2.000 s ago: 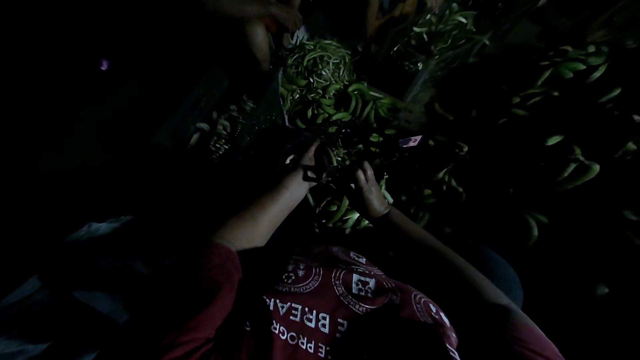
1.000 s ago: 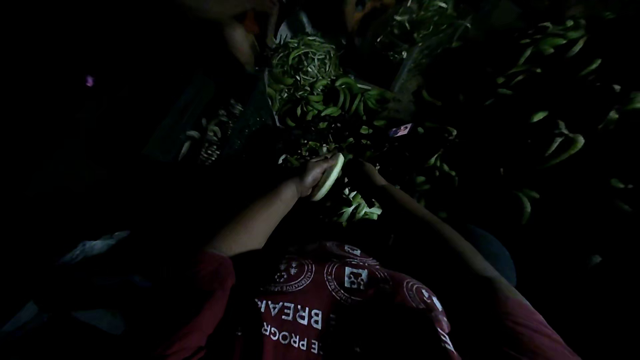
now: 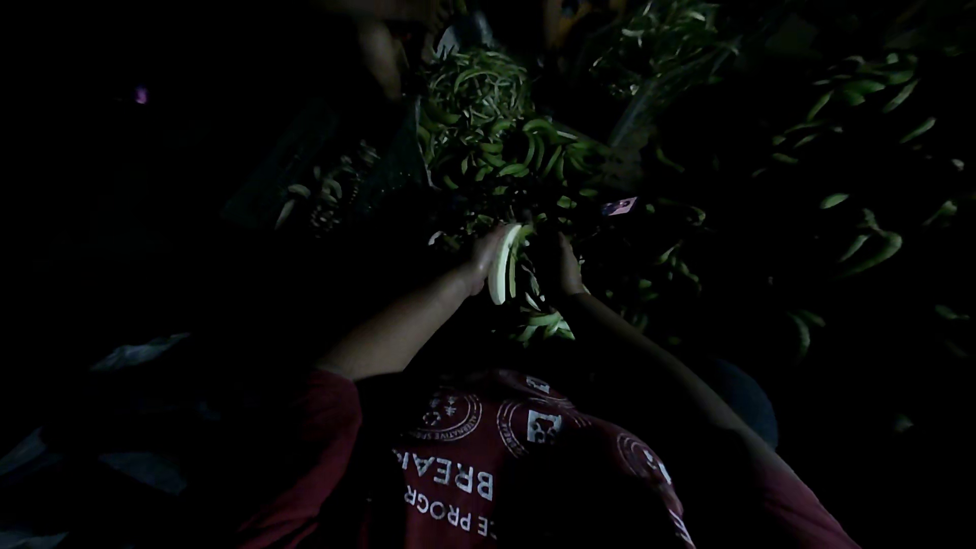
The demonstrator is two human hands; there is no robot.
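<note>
The scene is very dark. My left hand (image 3: pixel 485 258) is closed around a green banana (image 3: pixel 501 267) that shows a long pale surface, with a green strip along its right side. Just to the right is my right hand (image 3: pixel 567 267), its fingers pointing up and away; shadow hides whether it holds anything. Between and below the hands lie green peels (image 3: pixel 547 324). Beyond them, a heap of green bananas (image 3: pixel 526 149) spreads out.
A pile of thin green strips (image 3: pixel 484 84) rises behind the bananas, with more greenery (image 3: pixel 671 38) at the upper right. Loose green bananas (image 3: pixel 873 248) are scattered on the right, and pale pieces (image 3: pixel 328 191) lie at the left. Part of another person's arm (image 3: pixel 379 57) shows at the top.
Two seconds ago no pale banana showed in my left hand; one second ago it was there, tilted more. It now stands more upright, with a green strip beside it.
</note>
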